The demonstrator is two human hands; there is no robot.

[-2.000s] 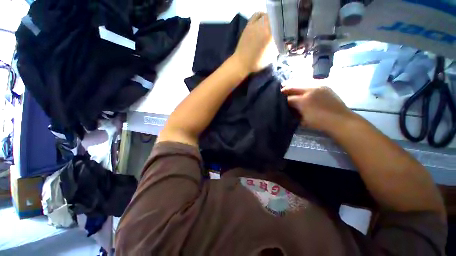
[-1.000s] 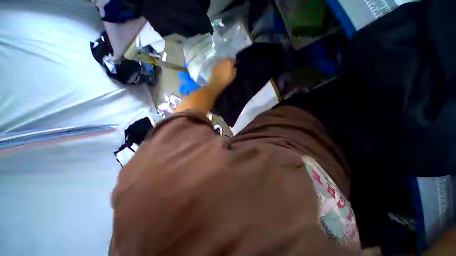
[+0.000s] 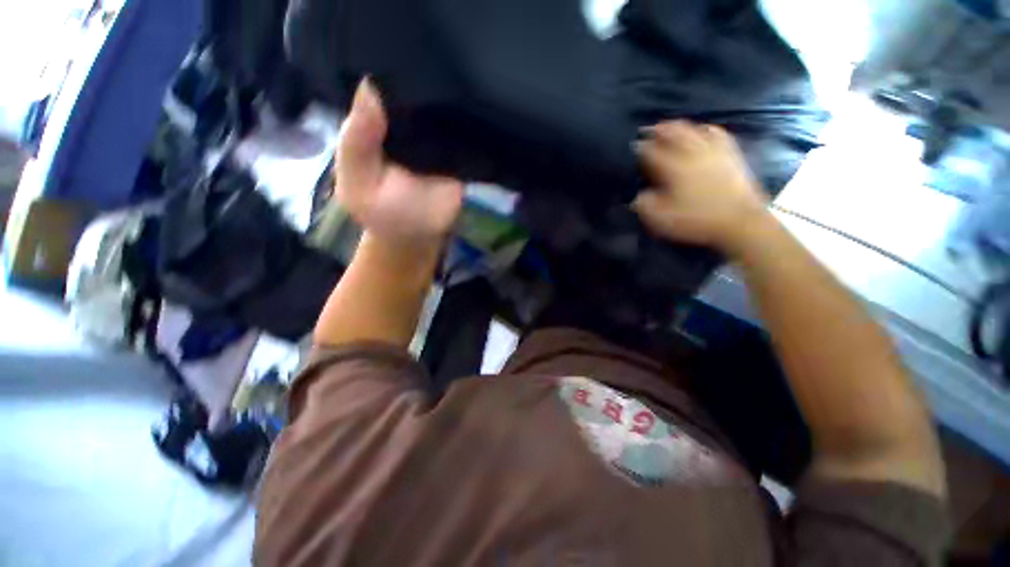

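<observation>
The black garment (image 3: 521, 89) is stretched between my two hands over the front edge of the table and hangs down below it. My left hand (image 3: 388, 177) is under its left part, with the thumb up at the cloth's edge; the other fingers are partly hidden by the cloth. My right hand (image 3: 692, 183) grips the cloth at its right part with bent fingers. The picture is blurred. A small white patch shows at the garment's top edge.
The sewing machine (image 3: 941, 55) is blurred at the upper right. Scissor handles (image 3: 991, 321) show at the right rim. Dark and pale cloth heaps (image 3: 222, 238) lie low at the left, near a cardboard box (image 3: 44, 244) and a blue panel (image 3: 127, 122).
The view has swung back from the floor area to the table. My left hand has come up from low at the left to the black garment. My right hand is now in clear view on the cloth.
</observation>
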